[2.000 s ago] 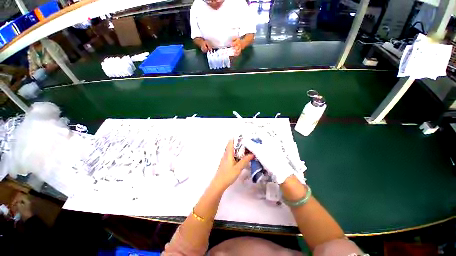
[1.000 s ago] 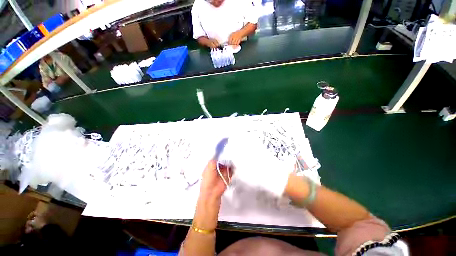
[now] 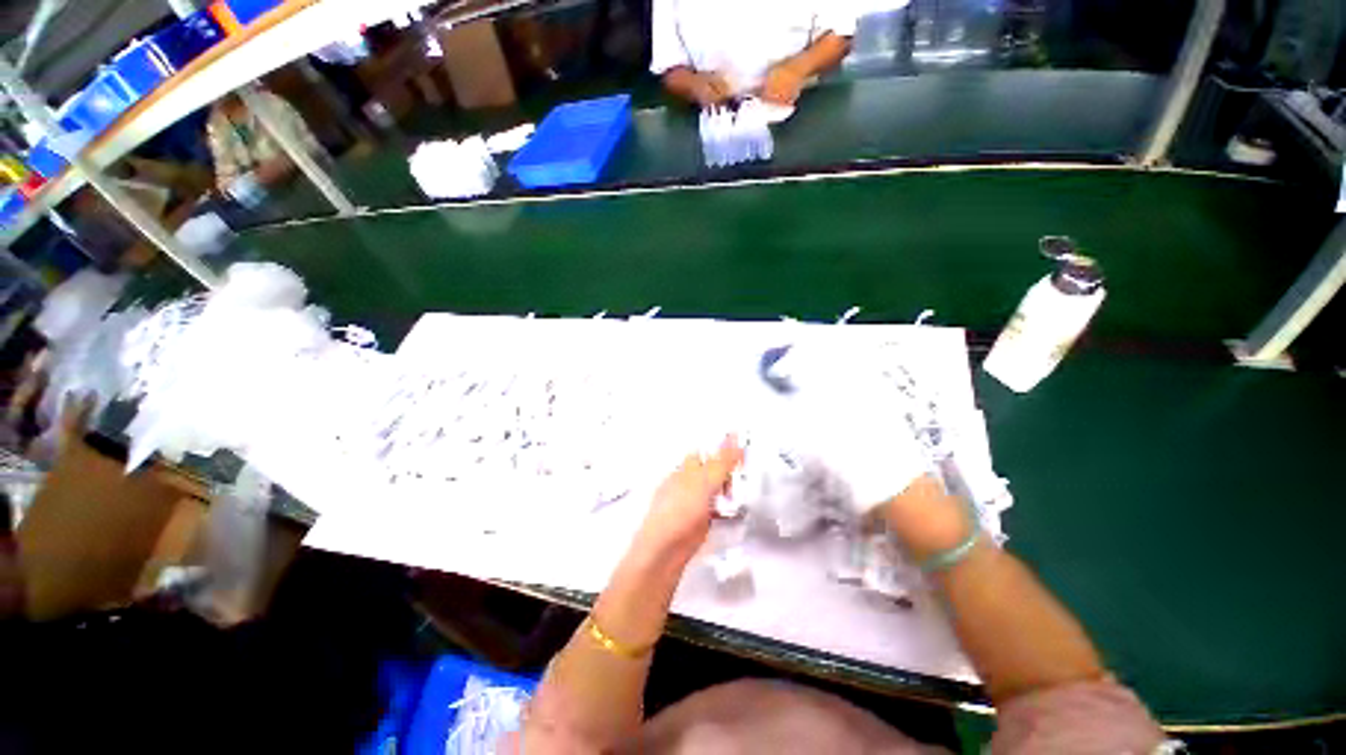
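The white sheet (image 3: 635, 347) lies on the green bench. Many small corded units (image 3: 502, 428) are spread over its left half, and more lie at its right edge. My bare left hand (image 3: 694, 494) is over the sheet's middle, with fingers around a small white corded unit (image 3: 728, 499). My right hand, in a white glove (image 3: 871, 443), is just right of it and blurred. A dark blue-grey cloth (image 3: 777, 369) shows at the glove's far side. White units (image 3: 871, 561) lie below the glove, blurred. The glove's fingers cannot be made out.
A cream-white bottle (image 3: 1045, 325) with a dark cap stands beyond the sheet's right corner. Cloudy plastic bags (image 3: 244, 354) heap at the left, above a cardboard box (image 3: 104, 516). Across the line are a blue tray (image 3: 571, 140) and a person handling upright white parts (image 3: 735, 133).
The view has swung left, so the scene sits further right. The cloth and white cable at my left hand have changed position. The cable end beyond the sheet's far edge no longer sticks up.
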